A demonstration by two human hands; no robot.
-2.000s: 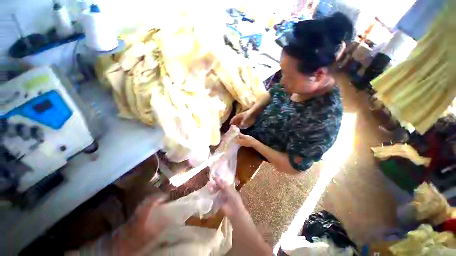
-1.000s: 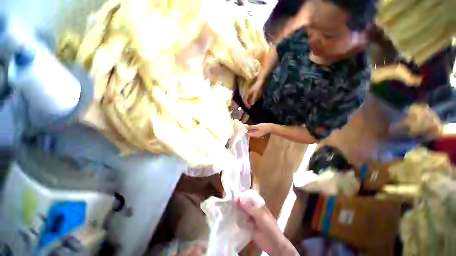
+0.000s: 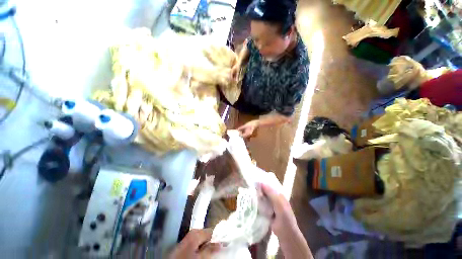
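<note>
A sheer white fabric piece (image 3: 242,161) stretches from my hands up to the hand of a person across from me, who holds its far end. My right hand (image 3: 277,206) grips it at the lower middle. My left hand (image 3: 198,244) is at the bottom edge, partly cut off, with its fingers closed on the white lace trim (image 3: 242,213) bunched between my hands. A white strip hangs just above my left hand.
A large heap of cream-yellow fabric (image 3: 167,96) lies on the table beside the person (image 3: 273,66). A white sewing machine (image 3: 109,212) and thread cones (image 3: 115,126) are at left. A cardboard box (image 3: 345,173), black bag (image 3: 324,129) and more cream fabric (image 3: 415,187) are at right.
The view has shifted, showing more floor and boxes at right. My left hand has come up into view at the lace. The person's other hand has moved up to the yellow heap.
</note>
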